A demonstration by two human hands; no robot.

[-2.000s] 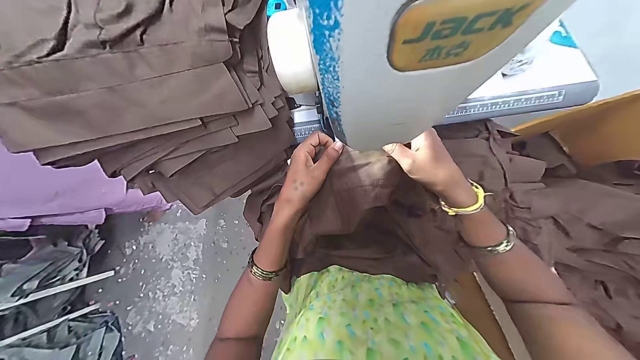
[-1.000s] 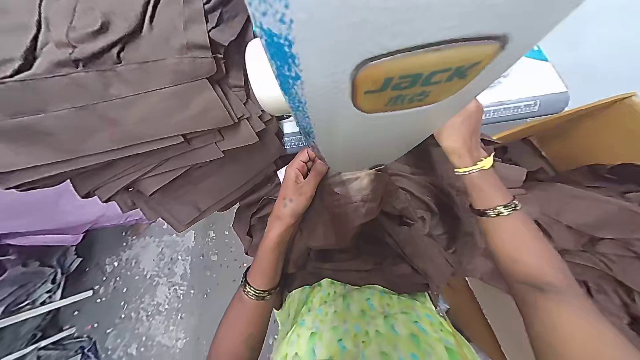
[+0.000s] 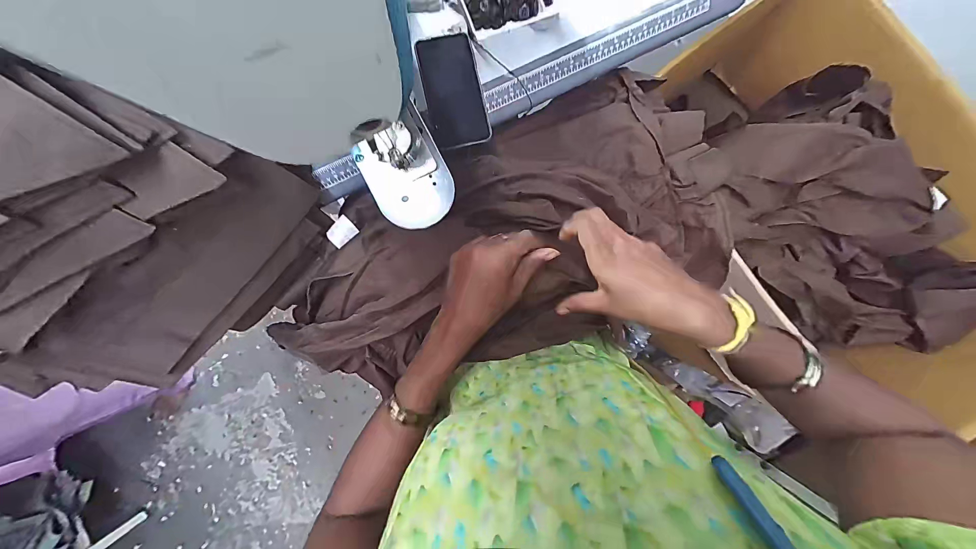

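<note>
Brown fabric (image 3: 389,286) lies bunched over my lap and around the cylinder arm of a sewing machine (image 3: 412,194). My left hand (image 3: 492,282) has its fingers curled down on this cloth, with the thumb pointing right; the fingertips look to be gripping it. Just to its right, my right hand (image 3: 629,274) is over the same cloth, thumb and fingers spread apart, with nothing seen between them. The presser foot and needle area (image 3: 396,145) stands beyond my hands, up and to the left.
Stacked brown cut panels (image 3: 175,252) fill the left side. A yellow-brown bin (image 3: 900,381) at right holds more brown cloth. A smartphone (image 3: 454,91) lies on the machine table beside a printed ruler strip (image 3: 602,57). The machine head (image 3: 198,69) overhangs the upper left.
The view has shifted, now showing the machine's arm end and the bin. My left hand has left the machine's edge, and both hands are now close together over the cloth near my lap.
</note>
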